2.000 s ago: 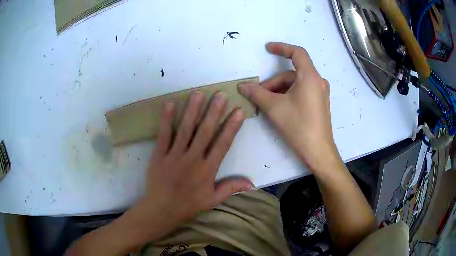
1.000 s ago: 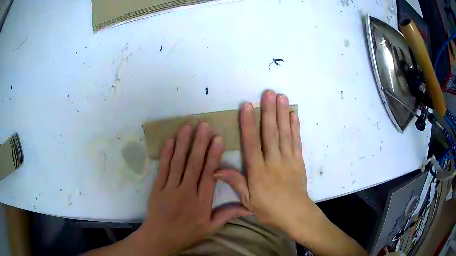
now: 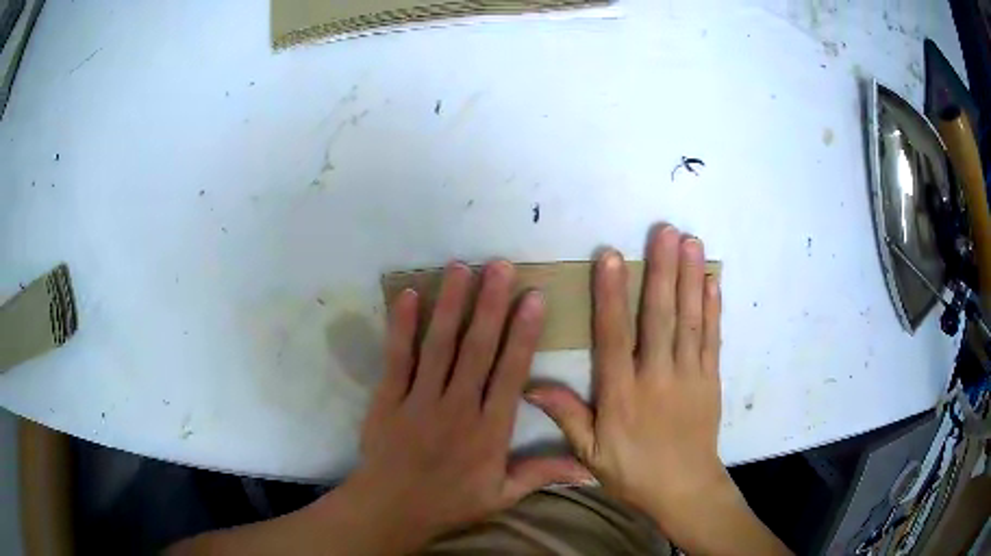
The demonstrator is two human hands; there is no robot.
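Observation:
A khaki folded piece [image 3: 566, 307] lies flat on the white table [image 3: 272, 217], its long side running left to right. My left hand [image 3: 448, 380] lies palm down with its fingers on the left part of the piece. My right hand [image 3: 657, 375] lies palm down on its right part, fingertips reaching past the far edge. Both hands hold nothing between the fingers; the fingers are slightly apart and the thumbs are close together at the near side. The parts of the piece under the fingers are hidden.
A stack of wide khaki panels [image 3: 359, 22] is at the far side, cut off by the frame. A stack of narrow khaki strips [image 3: 38, 318] is at the left. A silver iron [image 3: 911, 201] with a yellow-orange handle [image 3: 964, 163] stands at the right. Clutter lies beyond the right edge.
My right hand has gone from pinching the piece's right end to lying flat on it. My left hand stays on the piece. The view has shifted, moving the table's contents rightward and the iron lower.

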